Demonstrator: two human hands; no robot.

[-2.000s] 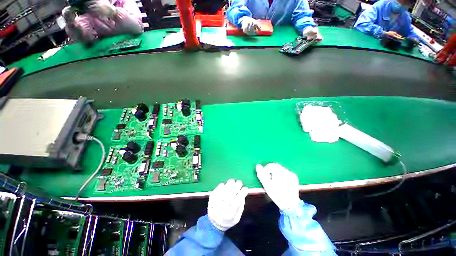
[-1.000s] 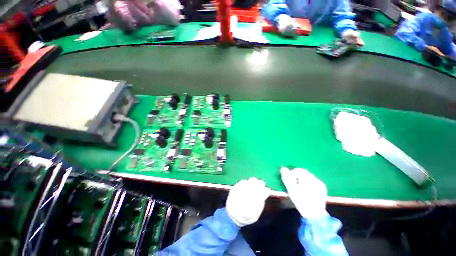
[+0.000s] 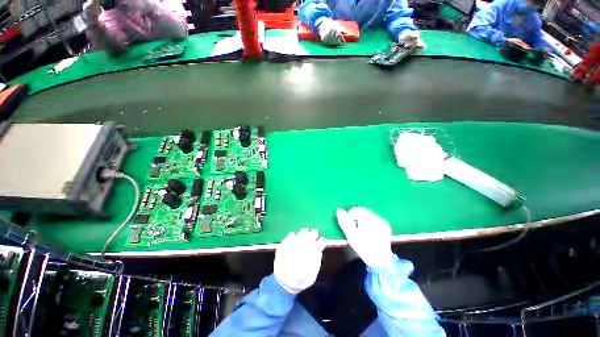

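Observation:
My left hand (image 3: 299, 260), in a white glove, rests at the bench's front edge and holds nothing. My right hand (image 3: 366, 233), also gloved, lies on the front of the green mat (image 3: 316, 178) with its fingers bent; I see nothing in it. Several green circuit boards (image 3: 230, 214) with black round parts lie in two rows left of my hands. At the right, the translucent white dispensing syringe (image 3: 480, 181) lies with its front end at a crumpled white wipe (image 3: 419, 156) on a clear plastic tray (image 3: 442, 135).
A grey box (image 3: 49, 158) with a cable stands at the left. A wire rack (image 3: 118, 296) of boards is at the lower left. A dark conveyor belt (image 3: 197, 92) runs behind the mat. Across it, people in blue and pink smocks work, and a red post (image 3: 247, 29) stands.
The view swung left, then back right, so the bench things shifted in the picture. My hands stay by the front edge, and the boards and syringe keep their places on the mat.

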